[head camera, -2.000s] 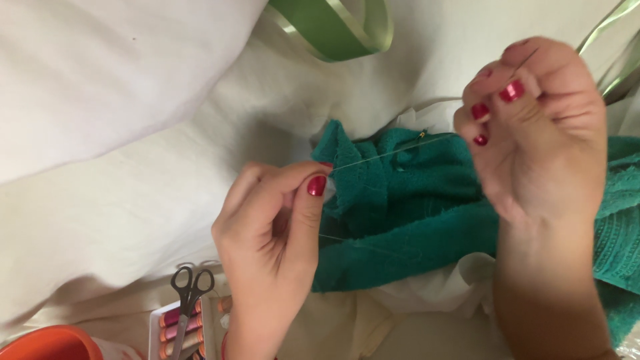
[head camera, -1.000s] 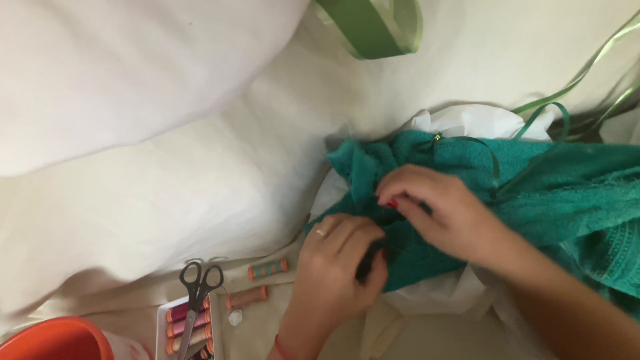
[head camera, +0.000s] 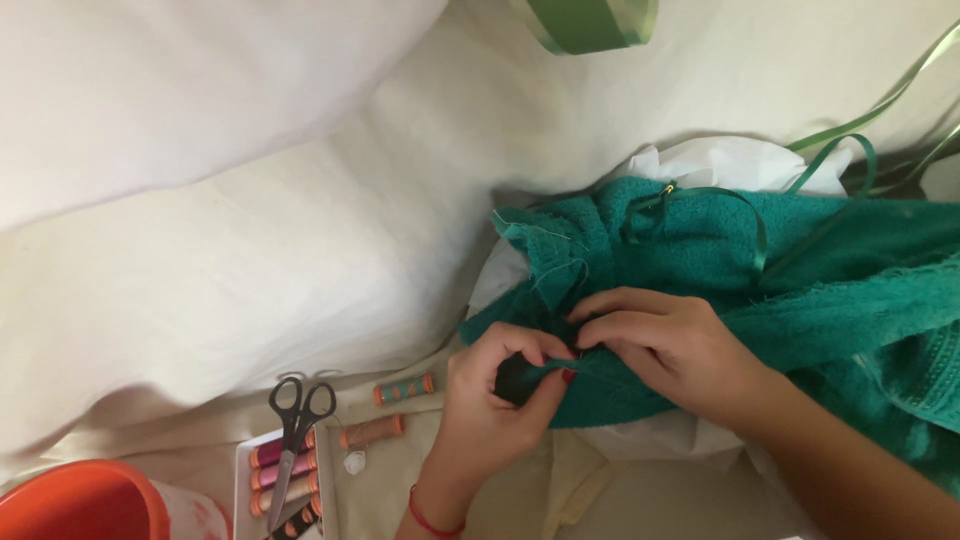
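Observation:
A green terry cloth (head camera: 675, 247) lies in folds at the centre and right, with loose thread ends along its left edge. My left hand (head camera: 506, 390), a red cord at its wrist, pinches a fold of this cloth between thumb and fingers. Touching the same fold from the right is my right hand (head camera: 660, 345), its fingertips close together; a small bit of what looks like a needle shows there, mostly hidden. A thin dark green ribbon (head camera: 750, 214) loops over the cloth beside a small gold-coloured pin (head camera: 667, 190).
Black-handled scissors (head camera: 289, 450) rest on a white tray (head camera: 241, 480) of thread spools. Two more spools, one teal (head camera: 403, 390) and one brown (head camera: 373, 432), lie beside it. An orange-rimmed container (head camera: 157, 499) stands lower left. Wide green ribbon (head camera: 592, 26) hangs at the top.
My right hand, raised at the upper right with a taut thread between both hands two seconds ago, has come down to the cloth. My left hand has also moved onto the cloth and now pinches it.

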